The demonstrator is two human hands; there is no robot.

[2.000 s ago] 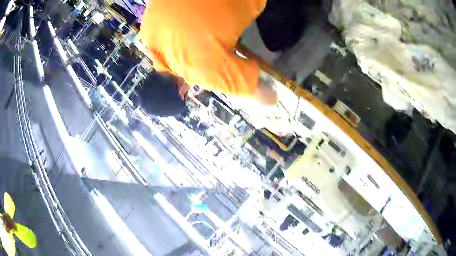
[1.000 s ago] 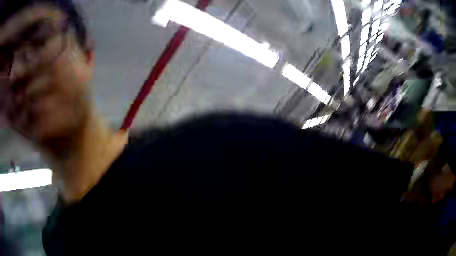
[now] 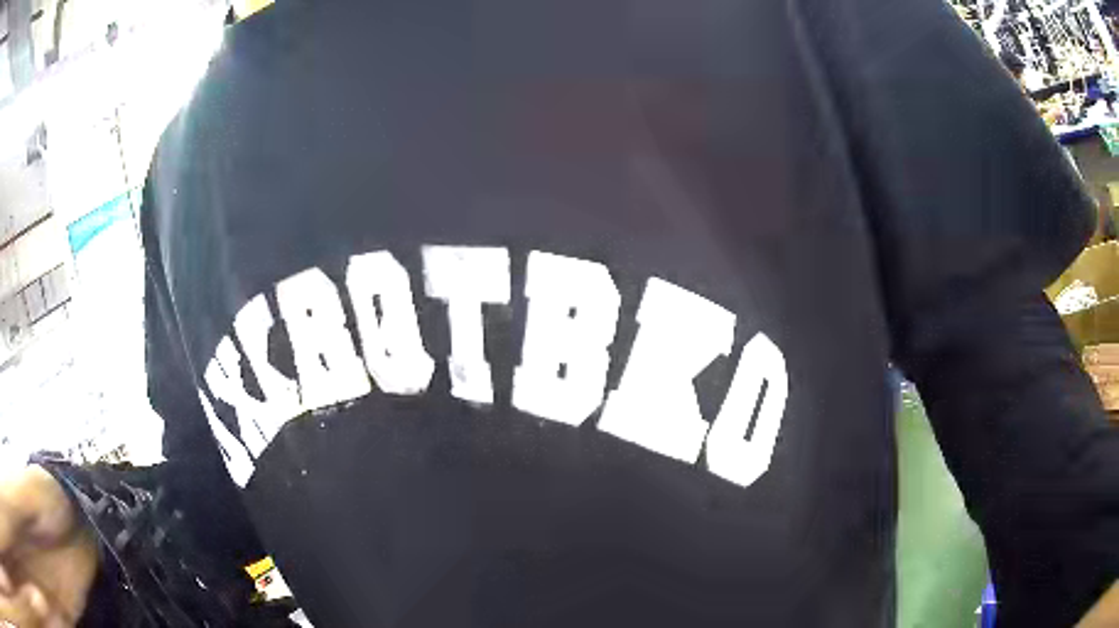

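Observation:
A person in a black top [image 3: 552,147] with large white curved lettering [image 3: 571,337] stands very close and fills most of the view. A hand [image 3: 43,546], cut off by the lower left edge, shows bent fingers beside a dark textured sleeve [image 3: 135,528]. The frame does not show whose hand it is. A bit of skin [image 3: 1101,613] shows at the lower right corner, at the end of the person's black sleeve. Neither of my hands can be made out. Nothing is seen held.
An open brown carton [image 3: 1092,288] stands at the right edge behind the person's arm. Green floor [image 3: 933,515] shows between the torso and that arm. Bright, washed-out surroundings lie at the left. A small yellow and white item [image 3: 263,577] is at the lower left.
The view has swung down from the ceiling lights, a face and a black shoulder to the lettered black top. A hand now shows at the lower left.

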